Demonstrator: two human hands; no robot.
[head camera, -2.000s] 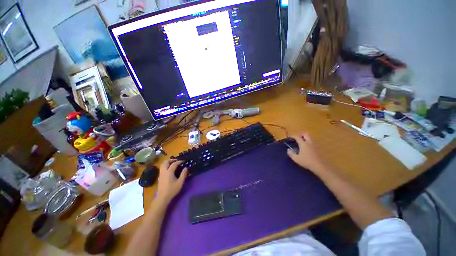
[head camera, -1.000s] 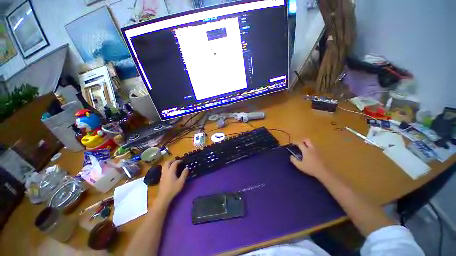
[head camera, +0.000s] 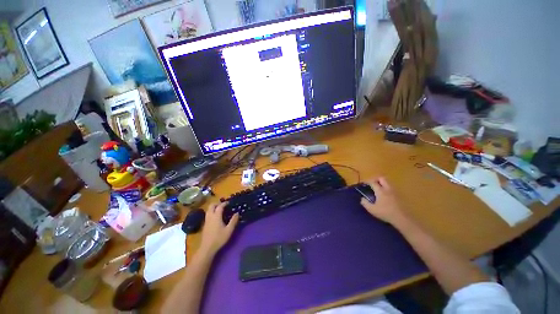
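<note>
My left hand (head camera: 219, 226) rests at the left end of the black keyboard (head camera: 285, 192), fingers bent over the keys, holding nothing. My right hand (head camera: 382, 202) is on the dark mouse (head camera: 366, 193) at the mat's upper right edge; the hand covers part of the mouse. The purple desk mat (head camera: 344, 245) lies below the keyboard. A dark smartphone (head camera: 272, 261) lies flat on the mat between my forearms. The monitor (head camera: 264, 80) behind the keyboard shows a white page on a dark screen.
A second black mouse (head camera: 194, 221), a white paper sheet (head camera: 165, 252), a brown cup (head camera: 131, 292), a glass jar (head camera: 73, 279) and a tissue box (head camera: 133, 222) stand left. A grey-white jointed stand (head camera: 301, 149) lies under the monitor. Papers (head camera: 501, 204) and a small dark box (head camera: 400, 134) are right.
The camera view has shifted a little, so the scene sits slightly lower and further right. Both hands stay at the keyboard and mouse.
</note>
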